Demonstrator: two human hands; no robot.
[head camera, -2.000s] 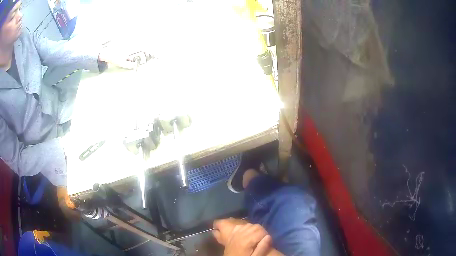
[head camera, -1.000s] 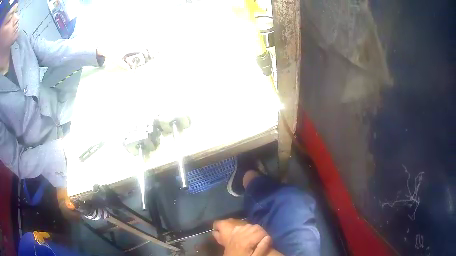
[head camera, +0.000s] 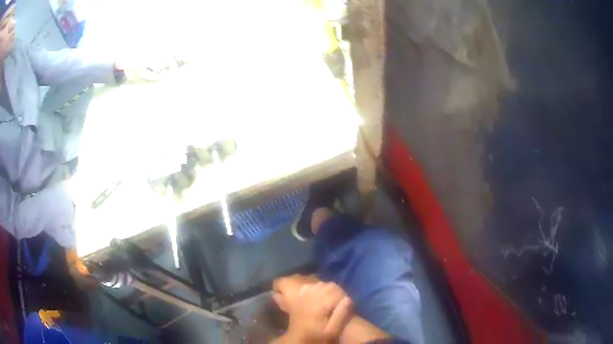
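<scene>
My left hand (head camera: 296, 295) and my right hand (head camera: 334, 313) are clasped together over my lap at the bottom centre, fingers closed. No object shows in them. They are below the table, apart from the inserts. Two dark grey-green inserts, one on the left (head camera: 176, 180) and one on the right (head camera: 222, 149), rest near the front edge of the overexposed white table (head camera: 289, 174). Two thin silver rods (head camera: 173, 235) extend from them past the table edge. A small thin dark tool (head camera: 106, 194) lies flat at the table's left.
A person in grey (head camera: 27, 134) sits at the left, one arm on the table. A dark fixture (head camera: 111, 269) is at the near left corner. A blue perforated basket (head camera: 265, 216) is below the table. The red-edged door (head camera: 430, 222) stands at the right.
The whole view has shifted, so the table and door appear further left and higher. My hands stay clasped. The seated person's hand has moved back to the pale object on the table.
</scene>
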